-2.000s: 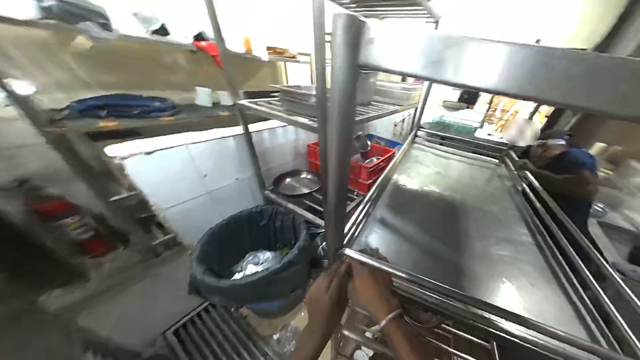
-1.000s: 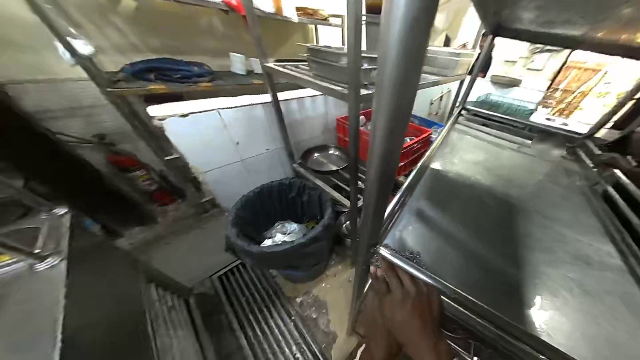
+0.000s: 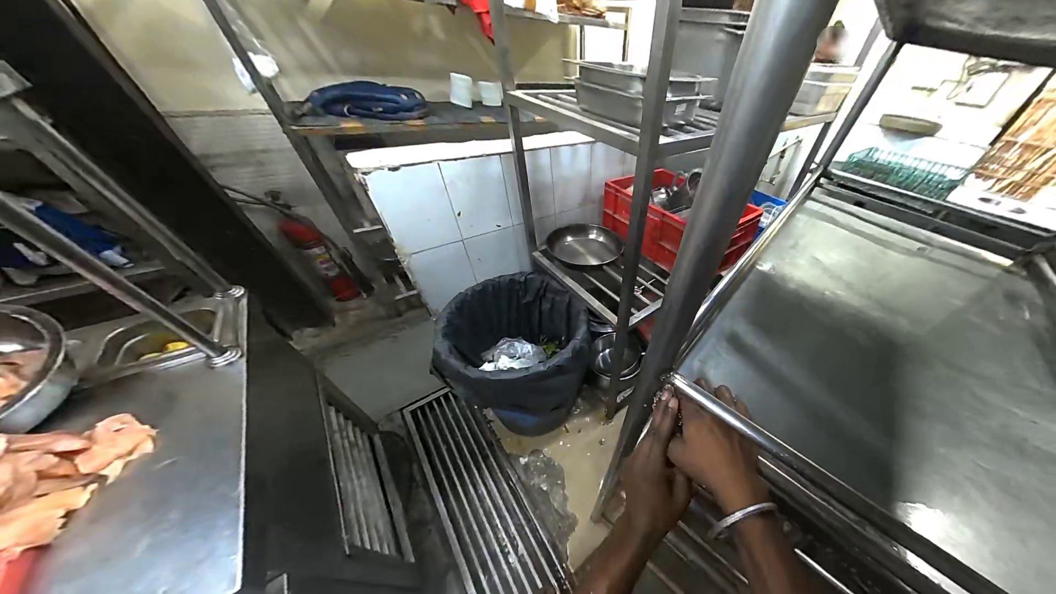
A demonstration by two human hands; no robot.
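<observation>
My left hand [image 3: 656,483] and my right hand [image 3: 718,450] are close together at the near corner of a stainless steel rack. A thick metal post [image 3: 734,165] rises there beside a flat steel surface [image 3: 891,330]. The right hand's fingers curl over or behind the shiny edge rail [image 3: 792,445]; a metal bangle [image 3: 742,517] circles that wrist. The left fingers lie against the corner below the rail's end. Whether anything small is in either hand is hidden.
Left of the rack stands a black-lined bin [image 3: 511,379] with waste. Behind it are a steel pan [image 3: 584,246] and a red crate [image 3: 660,227] on a wire shelf. A slatted metal grate [image 3: 487,503] lies on the wet floor. Pale meat pieces [image 3: 49,478] rest on a left counter [image 3: 181,495].
The view has swung left, bringing the counter with meat pieces into sight. Both hands remain at the rack's corner. The person seen at the right two seconds ago is out of view.
</observation>
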